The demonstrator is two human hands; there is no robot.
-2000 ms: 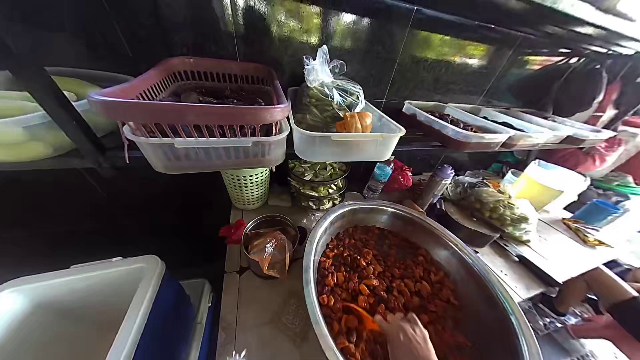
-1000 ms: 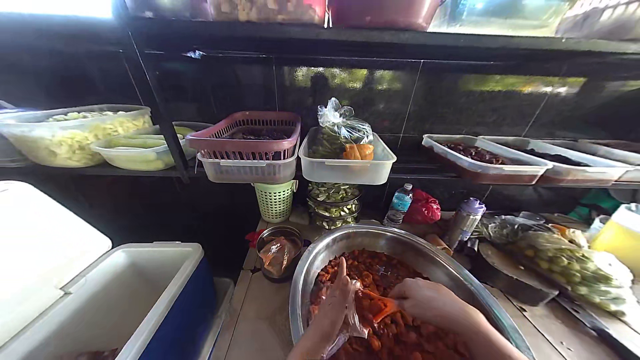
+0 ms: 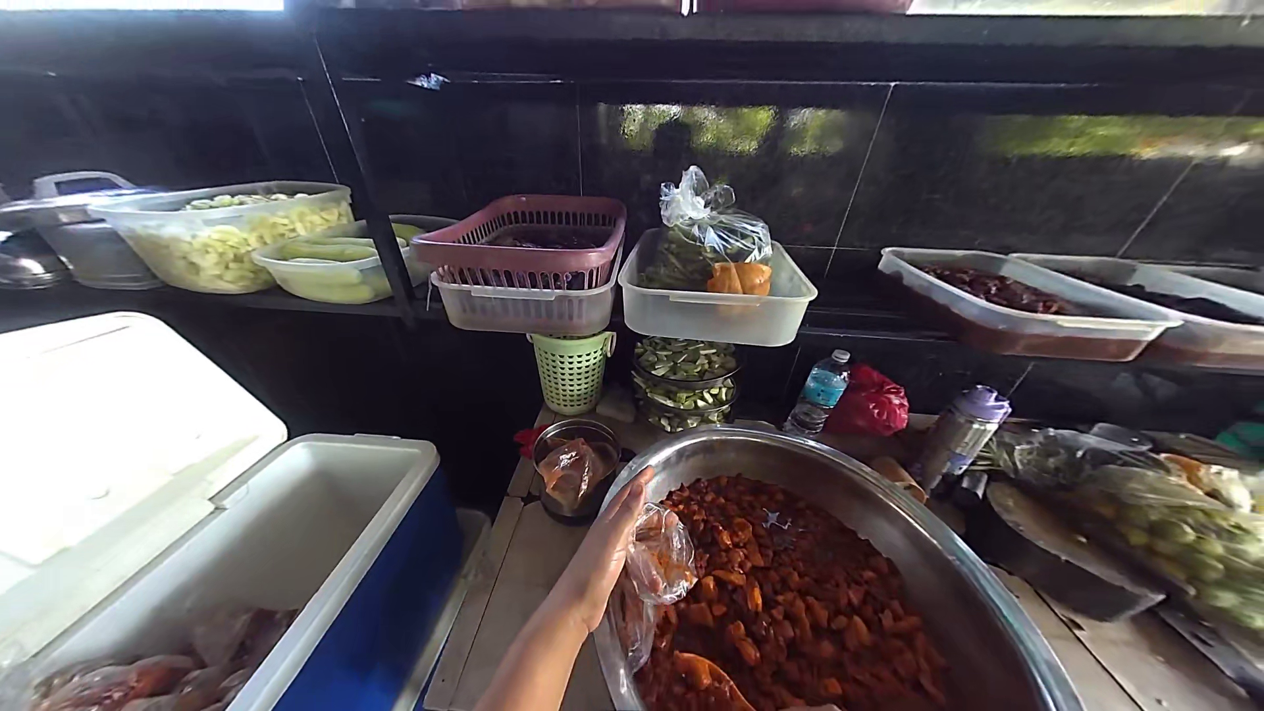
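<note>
My left hand (image 3: 604,553) is at the left rim of a large steel basin (image 3: 987,583), holding a clear plastic bag (image 3: 660,563) with some orange-red food in its lower part. Chopped pieces in dark red sauce (image 3: 790,592) fill much of the basin. An orange scoop (image 3: 703,681) lies low among the pieces, its handle out of sight below. Only a sliver of skin shows at the bottom edge beside it, probably my right hand (image 3: 815,707); its grip is hidden.
A steel pot (image 3: 576,504) with a plastic bag in it stands left of the basin. Farther left is an open blue cooler (image 3: 380,592). Behind are a green basket (image 3: 571,373), stacked trays of cut vegetables (image 3: 686,395) and a water bottle (image 3: 822,390). Tubs line the shelf (image 3: 849,326).
A second ago both hands were over the basin, the right with the orange scoop at the bag. Now the left hand and bag are at the left rim, and the right is almost out of view.
</note>
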